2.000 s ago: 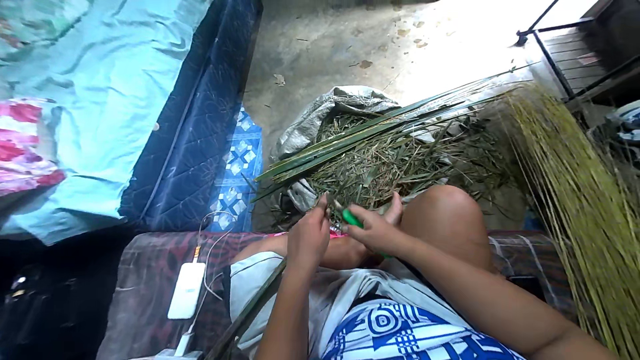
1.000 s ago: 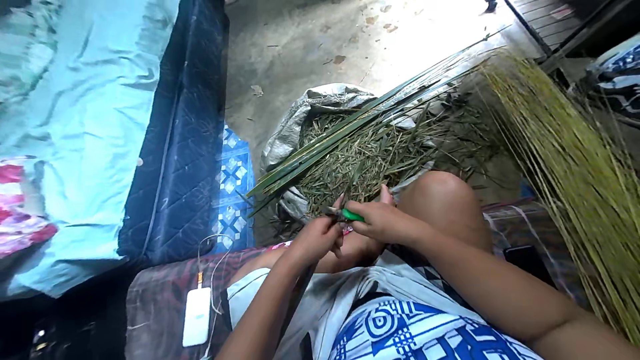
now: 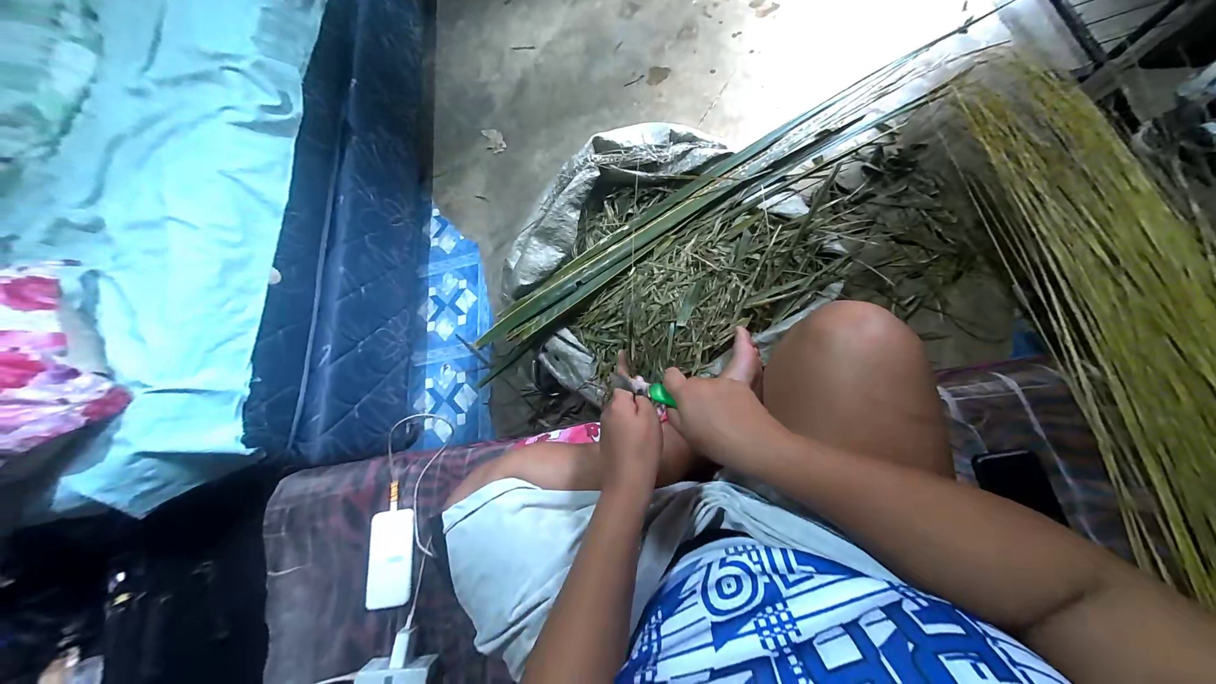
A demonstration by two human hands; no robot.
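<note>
My right hand [image 3: 717, 414] is closed around the green handle of a small knife [image 3: 660, 394], just above my lap. Right beside its blade, my left hand [image 3: 631, 427] has its fingers pinched together; what lies between them is too small to make out. Beyond both hands, a pile of cut leaf strips and scraps [image 3: 703, 275] fills an opened white woven sack [image 3: 556, 223]. Long green palm-like leaves [image 3: 608, 261] lie diagonally across the sack and pile.
A large bundle of thin yellow-green leaf ribs [image 3: 1102, 237] stands at the right. Near it lies a black phone [image 3: 1018, 483] on the patterned seat cover. A white power bank [image 3: 390, 559] with cables rests at my left. A blue mattress [image 3: 356, 218] borders the floor.
The long dark strip that trailed below my left hand two seconds ago no longer shows. Both hands remain close together at the knife.
</note>
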